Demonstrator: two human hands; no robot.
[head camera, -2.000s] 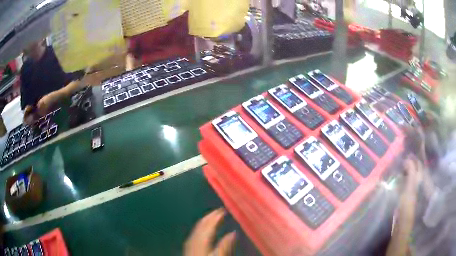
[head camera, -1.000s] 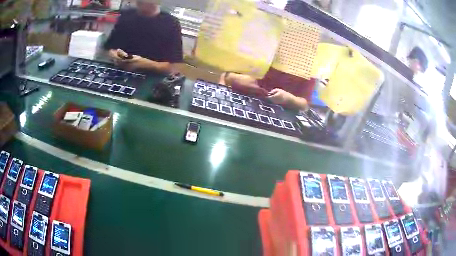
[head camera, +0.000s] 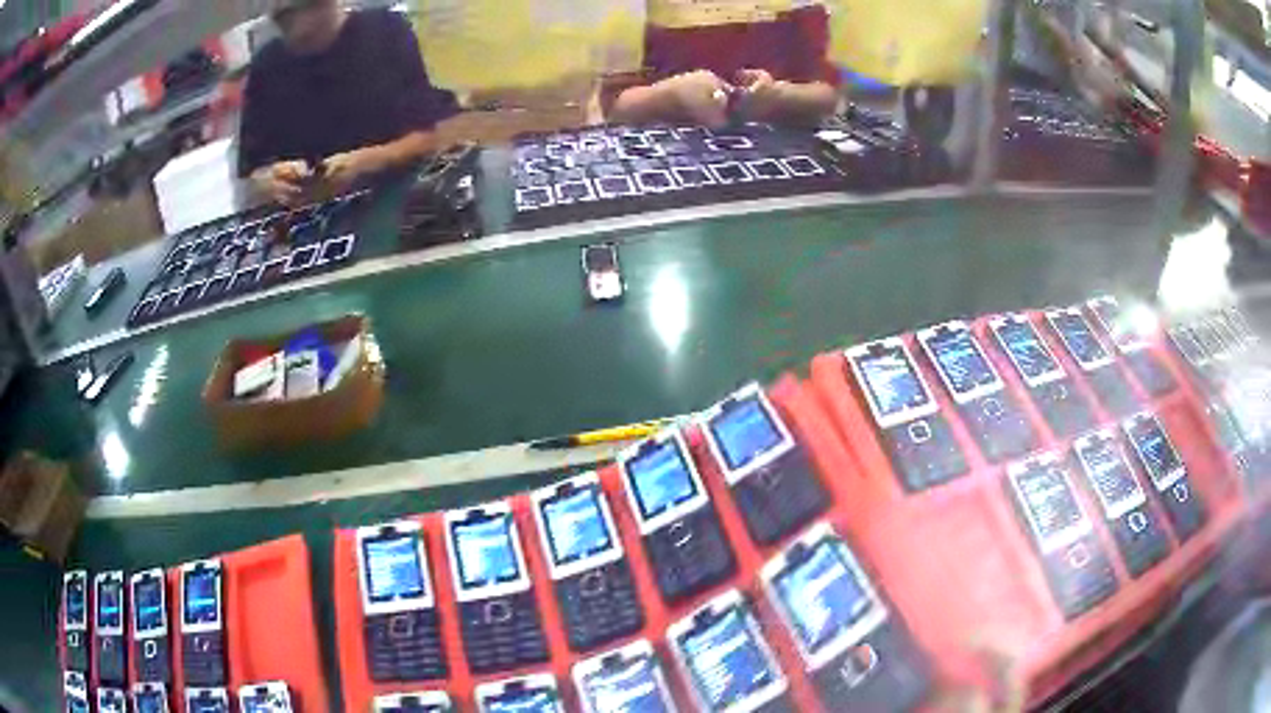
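Bar-type phones with lit blue-white screens lie in two rows in the middle red tray (head camera: 349, 613). The front row is cut by the lower edge. One phone (head camera: 825, 599) at its right end lies at a slant. The right red tray (head camera: 927, 557) holds more lit phones (head camera: 1052, 522), with bare space at the left of its front row. A blurred skin-coloured patch, probably my right hand (head camera: 992, 680), shows at the lower edge by this tray; its fingers and any hold cannot be made out. My left hand is not seen.
The left red tray (head camera: 265, 599) has a bare pocket at its back right. A yellow pen (head camera: 613, 435) lies on the pale strip (head camera: 335, 483). Beyond are a cardboard box (head camera: 293, 404) with small items, a loose phone (head camera: 601, 272), dark trays (head camera: 669, 174) and two people working opposite.
The view has swung left, then partly back. The middle tray of phones now shows between the left and right trays. The right tray's front row, full before, now has bare space at its left.
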